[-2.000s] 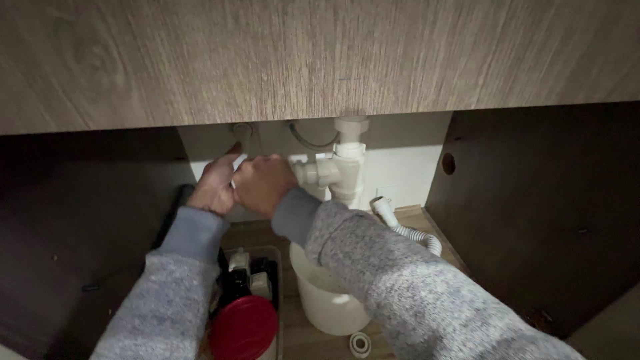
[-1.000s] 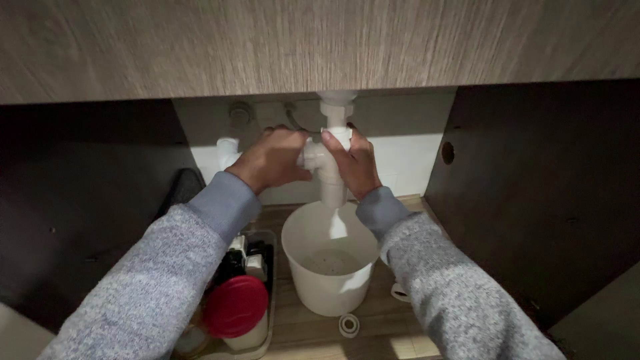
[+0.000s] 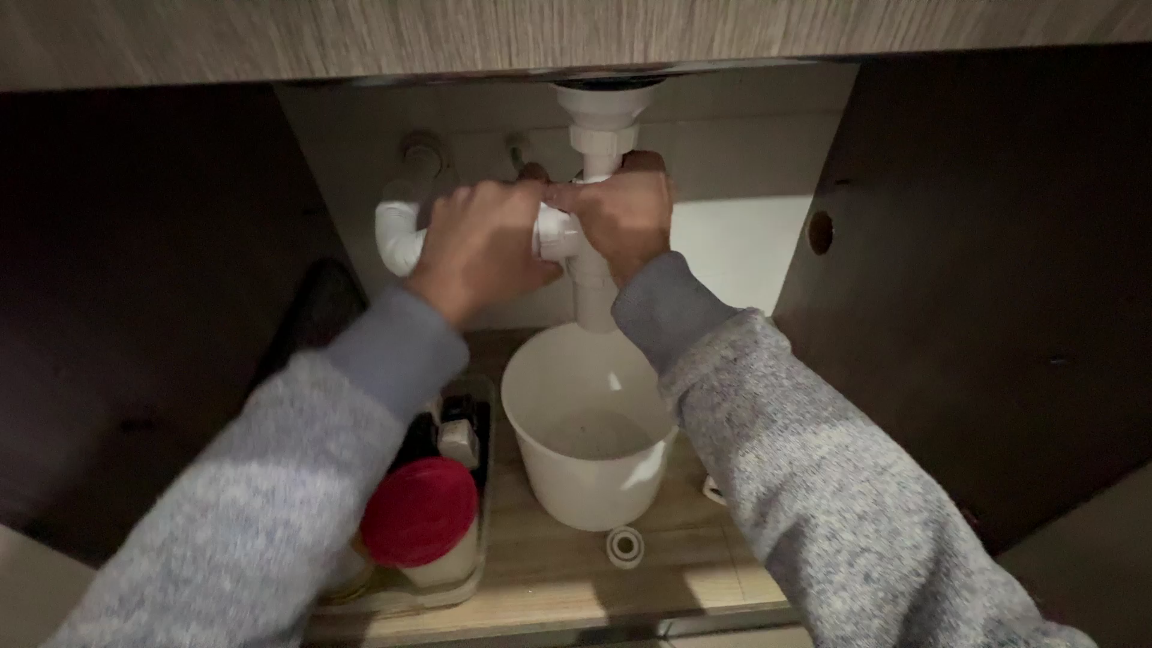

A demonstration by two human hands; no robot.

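Note:
White plastic drain pipework [image 3: 594,292] hangs under the sink drain fitting [image 3: 605,112] inside a cabinet. My left hand [image 3: 490,238] is wrapped around the horizontal side pipe, next to a white coupling nut [image 3: 555,232]. On the left, a curved white pipe elbow [image 3: 399,236] comes out from behind that hand. My right hand [image 3: 625,207] grips the upright pipe at the height of the side branch, its thumb reaching toward my left hand. Below the pipe's lower end stands a white plastic bucket [image 3: 589,486]. Fingers behind the pipes are hidden.
A white ring-shaped fitting [image 3: 625,546] lies on the wooden cabinet floor [image 3: 540,585] before the bucket. To the left, a clear bin [image 3: 481,540] holds a red-lidded tub [image 3: 421,511] and dark items. Dark side panels [image 3: 936,261] flank the space, with the cabinet's front edge [image 3: 576,67] above.
Two seconds ago both hands were together left of the drain pipe; now my right hand is on the upright pipe and my left on the side pipe. The corrugated hose seen then is out of sight.

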